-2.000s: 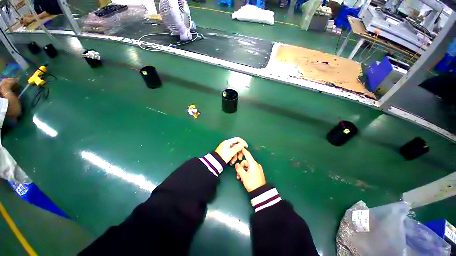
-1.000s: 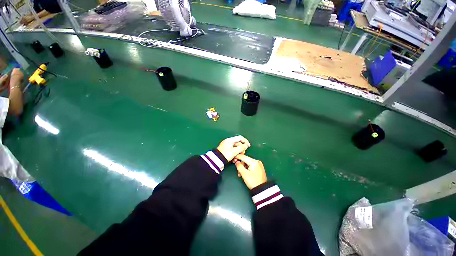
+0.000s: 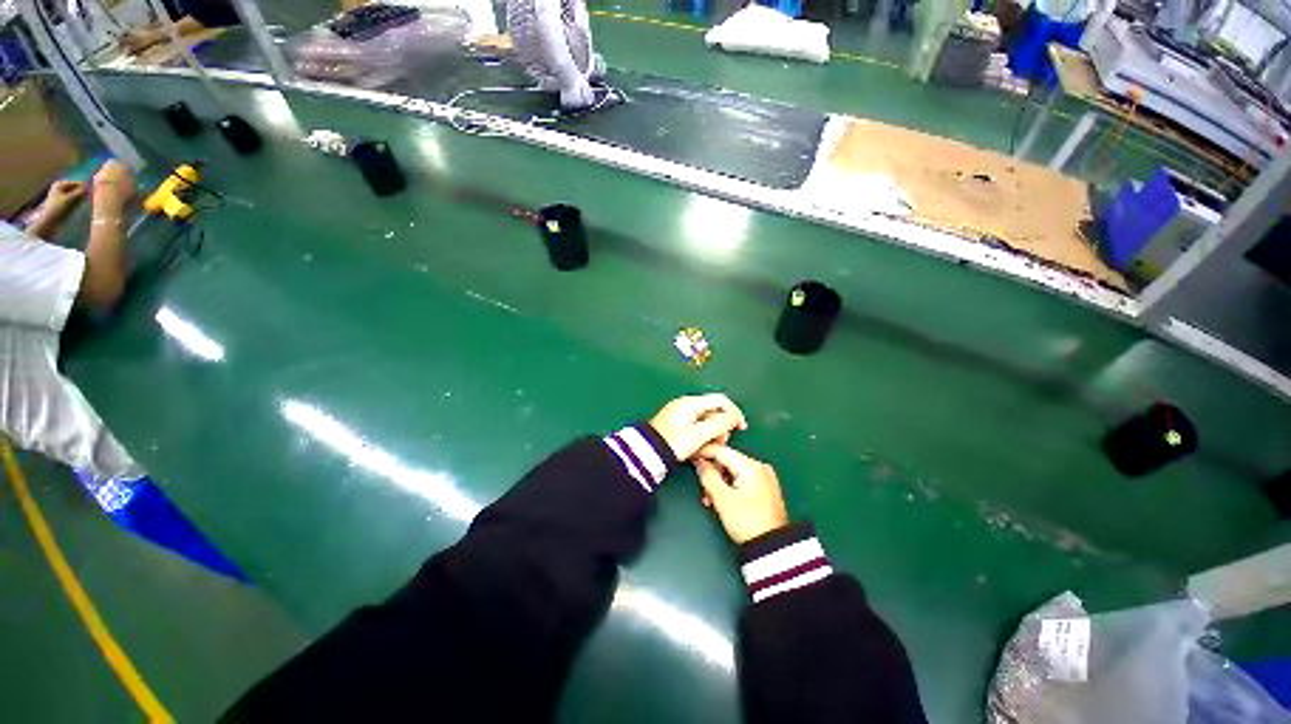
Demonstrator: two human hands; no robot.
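Observation:
My left hand (image 3: 698, 426) and my right hand (image 3: 743, 494) touch each other over the green belt, fingers curled together. Whether anything small is between the fingers is hidden. A small red, yellow and white piece (image 3: 692, 347) lies on the belt just beyond my hands. A black cylindrical housing (image 3: 807, 317) stands beyond them to the right. Another black housing (image 3: 562, 236) with a red wire stands further back to the left.
The green belt (image 3: 425, 325) carries more black housings, one at the right (image 3: 1150, 440) and several far left. A clear parts bag (image 3: 1097, 665) lies at the lower right. A person (image 3: 57, 325) is at the left near a yellow corded tool (image 3: 176, 193).
The housings and the small coloured piece have shifted right in the picture, and the whole view has moved somewhat. My hands stay together. More of the person at the left shows.

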